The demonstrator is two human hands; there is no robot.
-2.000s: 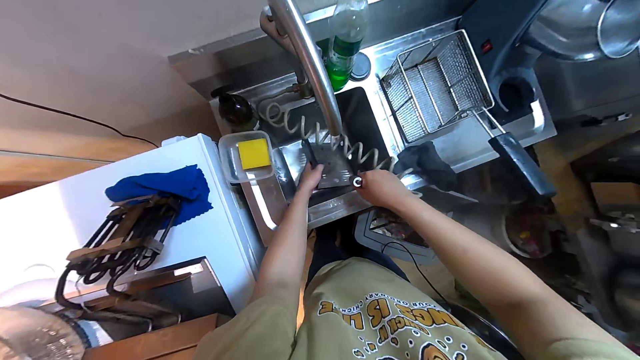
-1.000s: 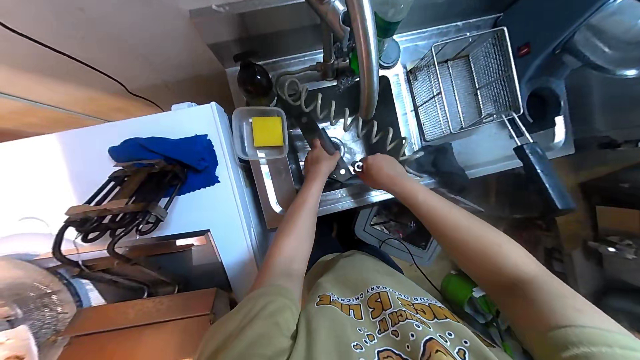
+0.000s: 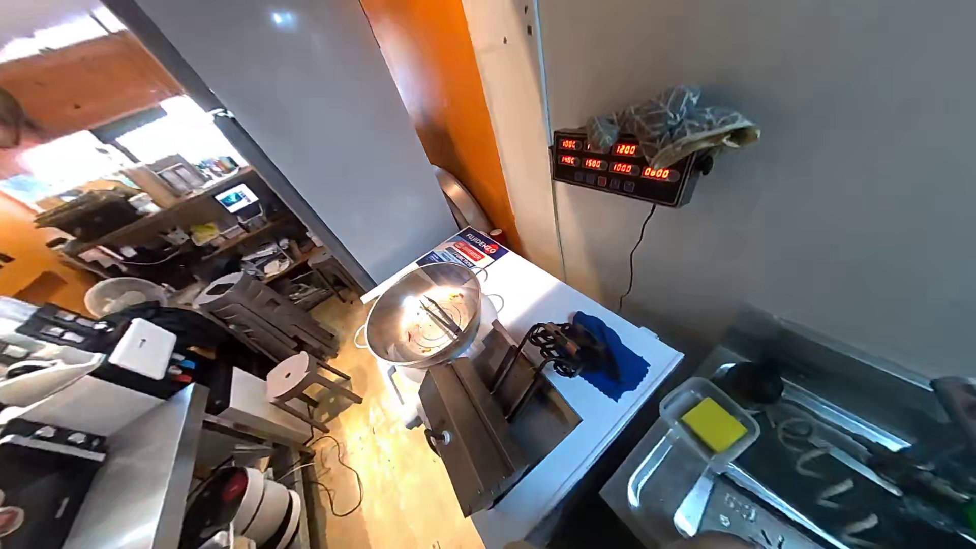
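Observation:
Only slivers at the bottom edge seem to be my left hand (image 3: 518, 544) and my right hand (image 3: 713, 540); their fingers and anything in them are hidden. The right sliver is over the steel sink (image 3: 656, 492), below a clear plastic container (image 3: 672, 404) holding a yellow sponge (image 3: 714, 425). A coiled hose (image 3: 812, 460) crosses the sink. On the white worktop (image 3: 610, 419), left of the sink, a blue cloth (image 3: 621, 370) lies beside black heating elements (image 3: 560, 347). These extend over a metal fryer housing (image 3: 476, 435). A large steel bowl (image 3: 396, 305) behind it holds tongs (image 3: 441, 315).
A timer panel with lit digits (image 3: 602, 183) is on the wall, partly covered by plastic wrapping (image 3: 686, 126). To the left stand a stool (image 3: 293, 374), a steel counter (image 3: 145, 473) and stacked containers (image 3: 255, 507). Cables (image 3: 339, 457) lie on the floor.
The view has swung far to the left. Both hands, earlier together on a dark object over the sink, are now almost wholly out of frame.

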